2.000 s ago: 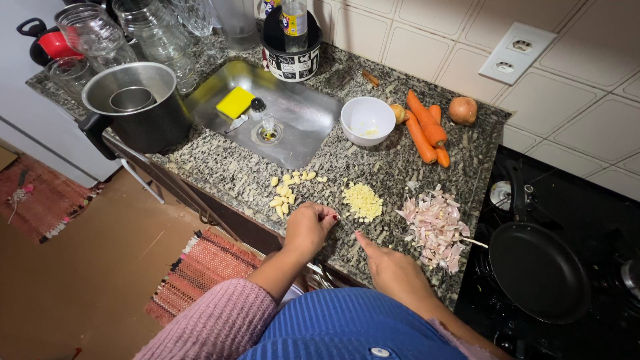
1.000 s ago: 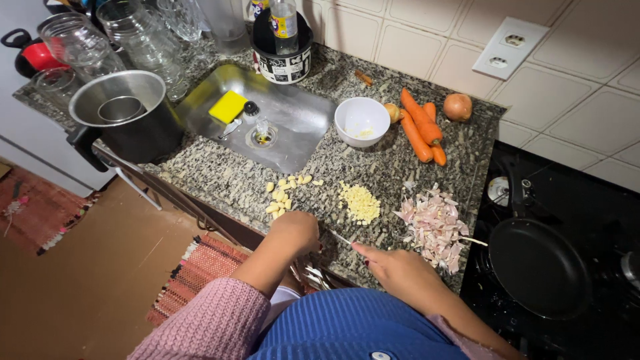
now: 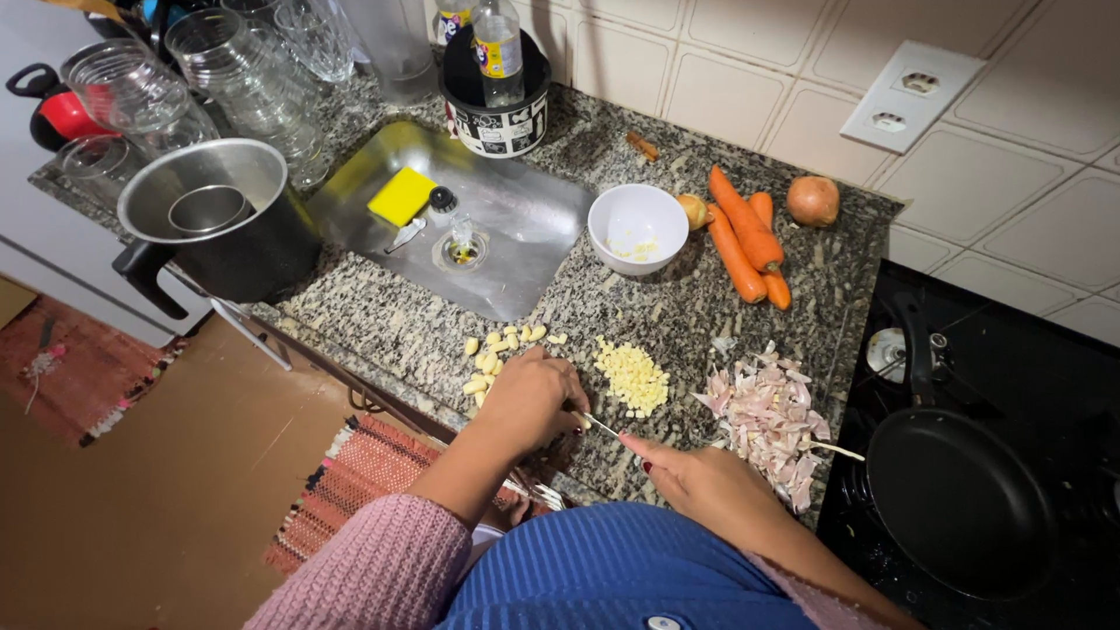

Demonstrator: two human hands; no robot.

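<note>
My left hand [image 3: 538, 394] is closed on a small garlic clove [image 3: 581, 421] above the granite counter's front edge. In my right hand [image 3: 691, 472] is a small knife [image 3: 604, 426], its blade reaching to the clove at my left fingertips. Whole peeled garlic cloves [image 3: 490, 357] lie just behind my left hand. A heap of chopped garlic [image 3: 632, 376] sits between and beyond my hands. Right of it is a pile of garlic skins [image 3: 766, 416]. Behind, a white bowl [image 3: 638, 229] has bits of garlic inside.
Carrots [image 3: 744, 227] and onions [image 3: 813, 201] lie right of the bowl. A steel sink [image 3: 516, 262] holds a yellow sponge [image 3: 402, 196]. At left stand a large pot [image 3: 254, 254] and glass jars [image 3: 227, 70]. A black frying pan [image 3: 962, 499] rests on the stove at right.
Two seconds ago my left hand was at the counter beside the chopped garlic; it then moved back toward my body and is now forward by the whole cloves. The knife blade shows more plainly.
</note>
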